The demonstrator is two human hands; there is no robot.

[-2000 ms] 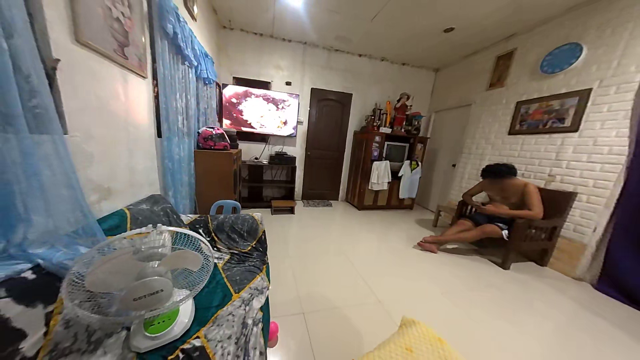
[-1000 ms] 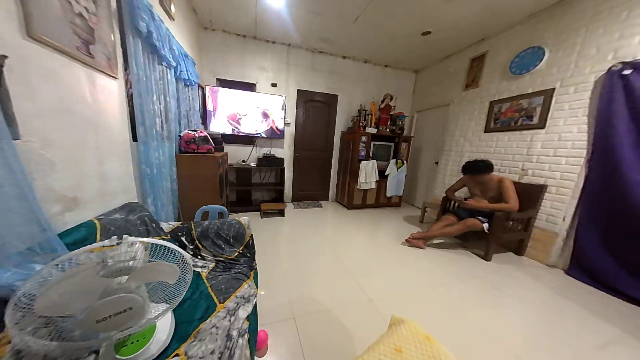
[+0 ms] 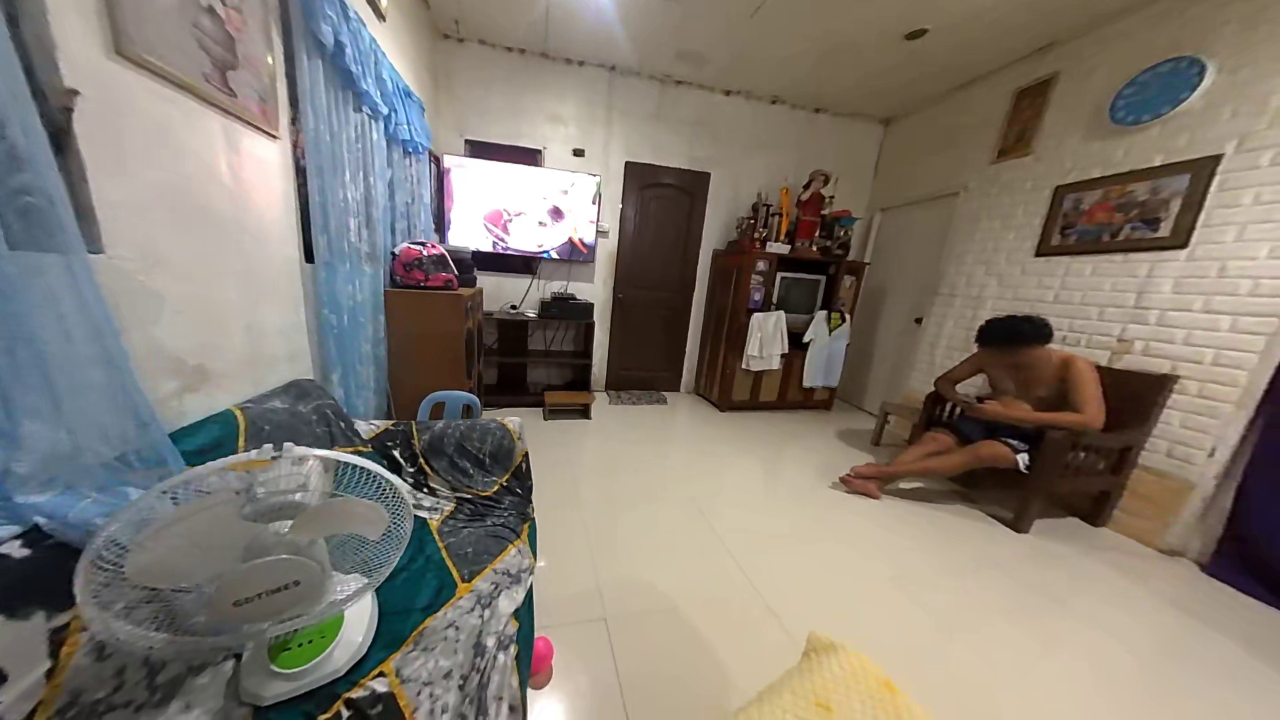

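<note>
Neither my left hand nor my right hand shows in the head view. Nearest to me at the lower left, a white electric fan [image 3: 245,560] with a green base panel rests on a sofa with a green, grey and black marbled cover [image 3: 465,610]. A yellow textured cloth or cushion [image 3: 830,685] pokes up at the bottom edge, partly cut off. Beside the sofa's edge on the floor is a pink object [image 3: 541,662].
A person [image 3: 1020,400] sits in a wooden armchair [image 3: 1110,460] at the right, head bowed. Along the back are a lit television [image 3: 520,210], a brown door [image 3: 658,280], a wooden cabinet [image 3: 730,340] and a low wooden step [image 3: 568,404]. A blue plastic stool [image 3: 449,404] stands behind the sofa.
The view has swung slightly right and then back left. The picture on the television differs. The person stays seated in the armchair.
</note>
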